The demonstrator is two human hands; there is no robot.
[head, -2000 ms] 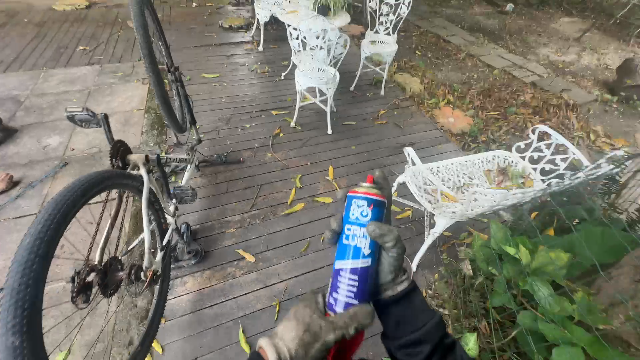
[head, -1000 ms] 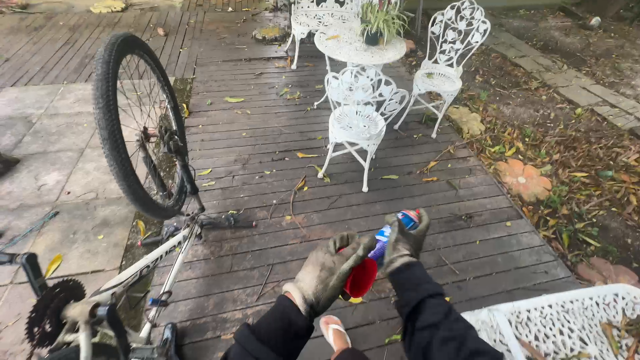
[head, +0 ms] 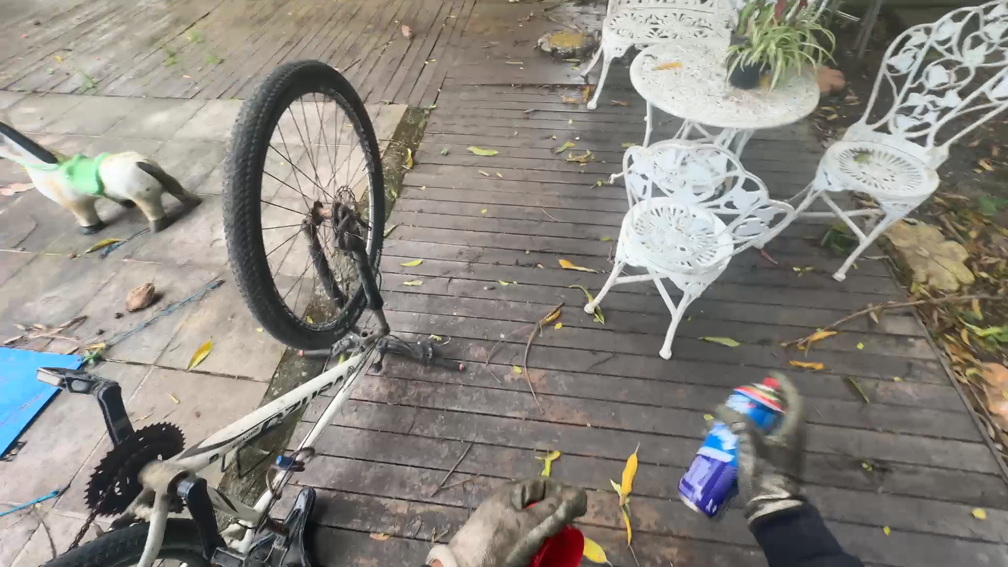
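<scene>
My right hand, in a dirty work glove, grips a blue and purple aerosol can with a red top, held tilted at the lower right. Low in the middle, my gloved left hand is closed on a red plastic cap, partly cut off by the frame's bottom edge. To the left, a white mountain bike rests upside down, with its front wheel up, its handlebar on the deck and its chainring near the lower left. Neither hand touches the bike.
White ornate metal chairs and a round table with a potted plant stand at the upper right. A toy horse, a stone and a blue panel lie or stand left on the paving. Leaves and twigs litter the wooden deck.
My hands have moved apart; two seconds ago both were at the can. The can has shifted right with my right hand. The view has turned left, bringing in the toy horse.
</scene>
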